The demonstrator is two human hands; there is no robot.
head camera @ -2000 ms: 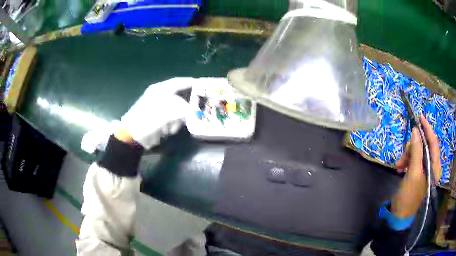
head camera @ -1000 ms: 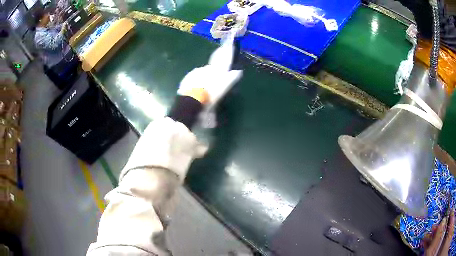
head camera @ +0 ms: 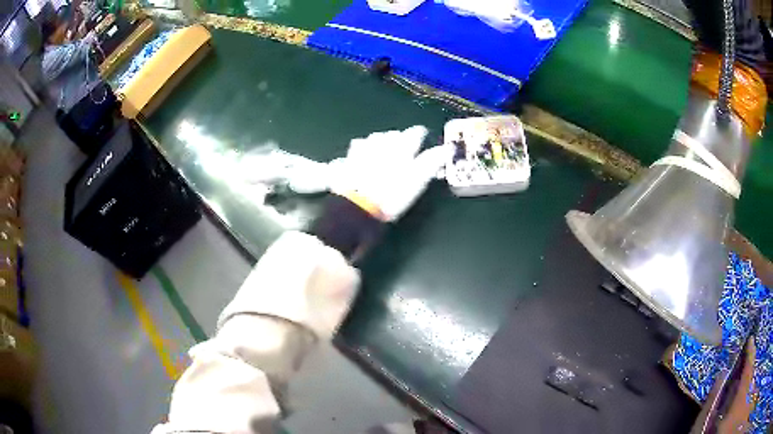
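An open white power-strip housing (head camera: 487, 174) with small coloured parts inside is over the dark-green bench at upper centre. My left hand (head camera: 381, 174), in a white glove, is at its left edge, with fingertips on the rim; the underside of the grip is hidden. A whitish, blurred bundle, perhaps the bagged cord (head camera: 284, 169), lies left of the glove. My right hand (head camera: 744, 394) is bare and cut off at the lower right edge. It is closed around the dark handle of the soldering iron (head camera: 725, 380); the tip cannot be made out.
A clear fume hood (head camera: 661, 229) hangs at right over a black mat (head camera: 525, 364). Blue discs (head camera: 737, 297) lie heaped beside it. A blue sheet (head camera: 458, 55) at the far side bears another housing and clear plastic. Black crate (head camera: 127, 203) and a person (head camera: 68, 55) are at left.
Over the last second, the nearer housing has left the blue sheet, and an open housing now shows by my left glove, nearer me. The glove has moved back from the far side. The view has shifted slightly.
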